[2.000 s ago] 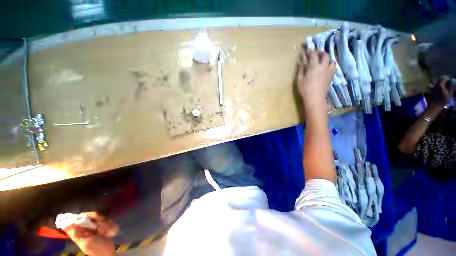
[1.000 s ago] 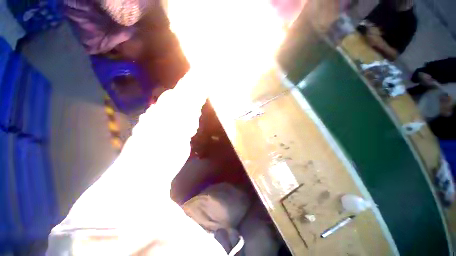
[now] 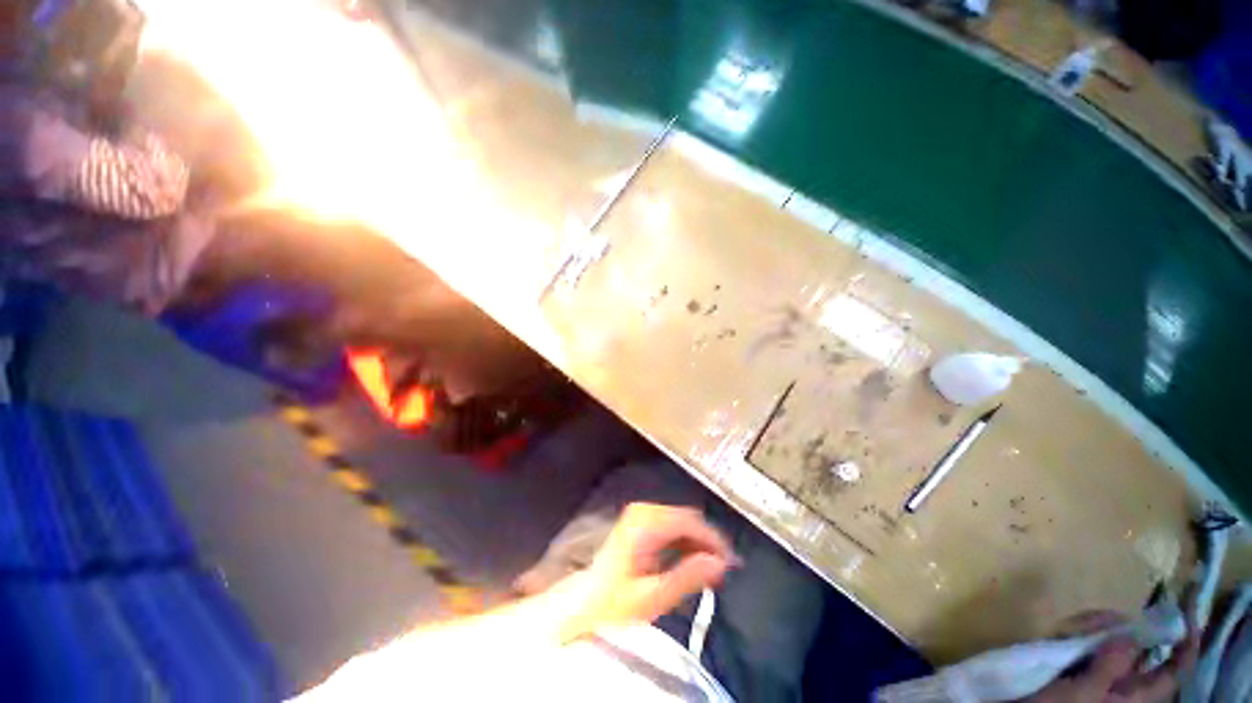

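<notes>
My left hand [image 3: 648, 560] is above my lap, just off the bench's near edge. Its fingers are curled with the tips close together; whether something tiny is between them cannot be told. My right hand [image 3: 1129, 665], partly cut off at the lower right, is around a grey-white handle unit [image 3: 1016, 670] that lies slantwise across the bench's near edge. Parts of more handle units [image 3: 1212, 604] show beside it at the right rim.
The tan bench [image 3: 659, 337] bears a white squeeze bottle [image 3: 972, 378], a pen-like tool [image 3: 952, 462], a small white cap [image 3: 846, 471] and a thin rod [image 3: 632, 179]. A green conveyor [image 3: 879, 165] runs behind. A person's striped sleeve [image 3: 131, 179] and blue crates [image 3: 103, 549] are at left.
The view has swung back toward the bench's right part. My left hand now shows above the lap, and my right hand has come into view at the lower right with a handle unit.
</notes>
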